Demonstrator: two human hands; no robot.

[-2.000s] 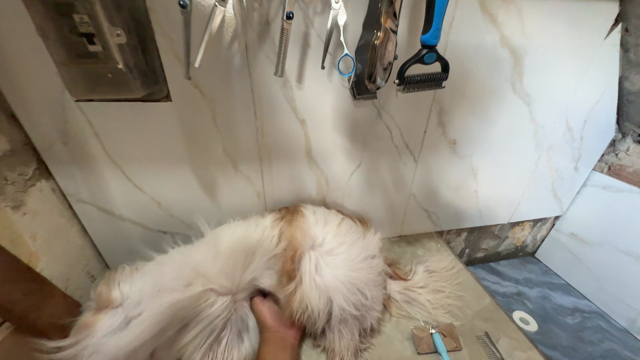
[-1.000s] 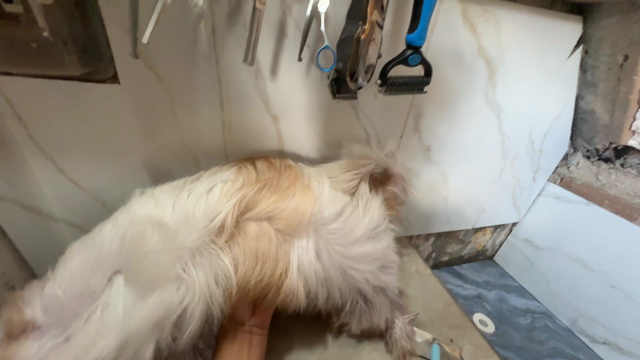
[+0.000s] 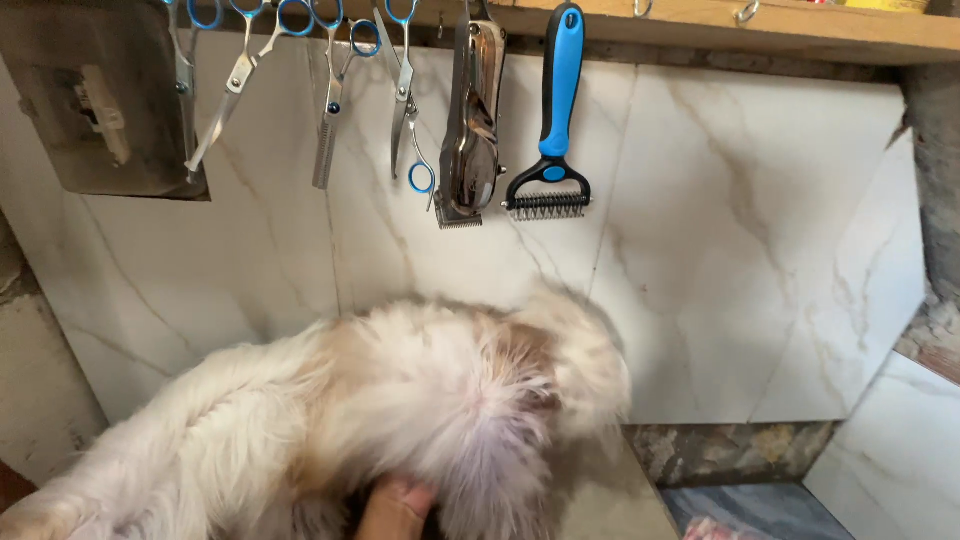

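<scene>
A long-haired white and tan dog (image 3: 420,382) stands against the tiled wall, its rump and fluffy tail toward the right and its front end running out at the lower left. At the bottom middle, my right hand (image 3: 397,510) holds the dog low at the belly in front of the hind leg. The thumb shows against the fur; the other fingers are hidden under the body. My left hand is not visible.
Several grooming scissors (image 3: 244,79), a hair clipper (image 3: 472,120) and a blue and black dematting rake (image 3: 559,97) hang below a wooden shelf (image 3: 825,30). The tabletop (image 3: 600,495) ends at the right, beside a lower grey surface (image 3: 757,510).
The dog has risen from lying low to standing, and its tail has lifted toward the wall. My right hand stays at its underside. The view now takes in the shelf above.
</scene>
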